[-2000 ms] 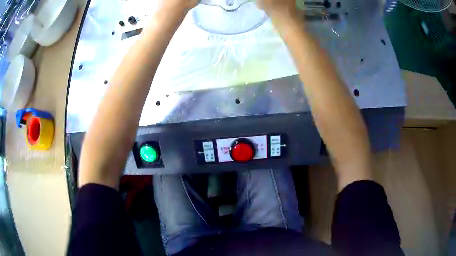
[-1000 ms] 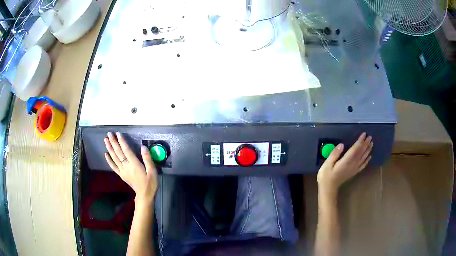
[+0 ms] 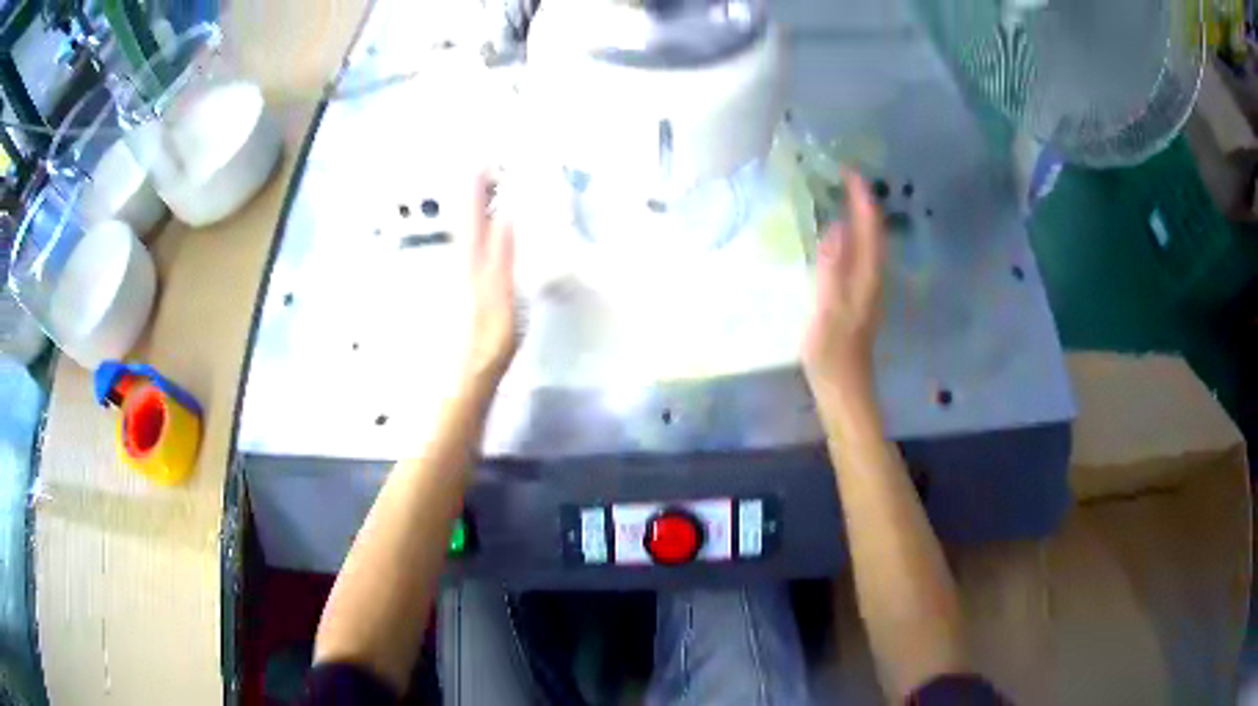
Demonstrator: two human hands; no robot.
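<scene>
A white housing (image 3: pixel 655 104) stands at the top middle over the machine table (image 3: pixel 331 317), under a metallic head (image 3: pixel 690 31). A clear round fixture (image 3: pixel 655 207) shows below it on a pale yellowish sheet (image 3: pixel 690 331). My left hand (image 3: pixel 497 283) is over the table, left of the housing, fingers forward and empty. My right hand (image 3: pixel 849 283) is over the table to the right, empty, its palm facing inward. Both hands are blurred and apart from the housing. The dark front panel holds a red button (image 3: pixel 673 535); one green button (image 3: pixel 458 537) is partly covered by my left forearm.
White bowls with clear upright parts (image 3: pixel 221 152) stand on the side bench (image 3: pixel 138 579) at left. A yellow tape roll in a blue holder (image 3: pixel 160 430) lies nearer. A fan (image 3: pixel 1117 83) is at upper right. An open cardboard carton (image 3: pixel 1145 428) is at lower right.
Both hands have left the front panel by the green buttons and moved forward over the table toward the housing. The camera view has shifted, so more of the housing and metallic head shows.
</scene>
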